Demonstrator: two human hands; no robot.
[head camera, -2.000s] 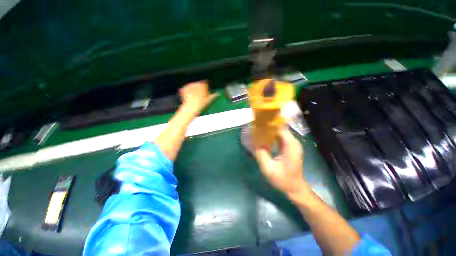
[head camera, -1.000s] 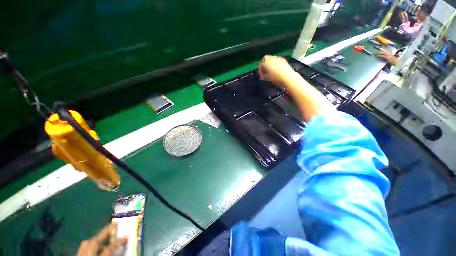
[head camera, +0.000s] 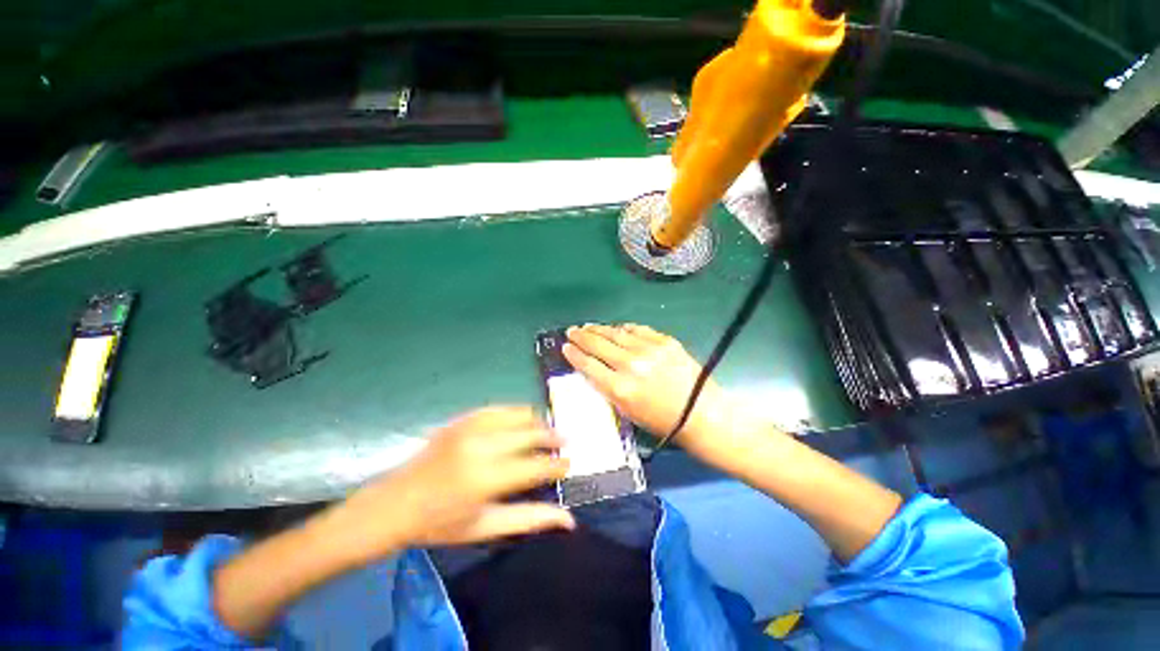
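Observation:
A phone assembly (head camera: 589, 432) lies near the bench's front edge, its pale part showing between two dark ends. My right hand (head camera: 642, 382) comes from the right, its fingers lying on the dark upper end and right side; what its thumb does is hidden. My left hand (head camera: 477, 477) is blurred, fingers apart, at the phone's lower left edge; whether it touches is unclear. The yellow electric screwdriver (head camera: 744, 115) hangs tilted, its tip over the round speckled dish (head camera: 636, 229). Loose black inner covers (head camera: 255, 331) lie on the mat at left.
A waiting phone (head camera: 87, 369) lies at far left. A shiny black blister tray (head camera: 967, 267) covers the right side. A black cable (head camera: 751, 305) hangs down past my right forearm. Behind the white rail (head camera: 382, 196), phones and a black carrier tray (head camera: 305, 130) lie on the green conveyor belt (head camera: 560, 127).
The view has swung back left and down. My right hand has come from the blister tray to the phone. The screwdriver now hangs over the dish. Both hands are now at the phone.

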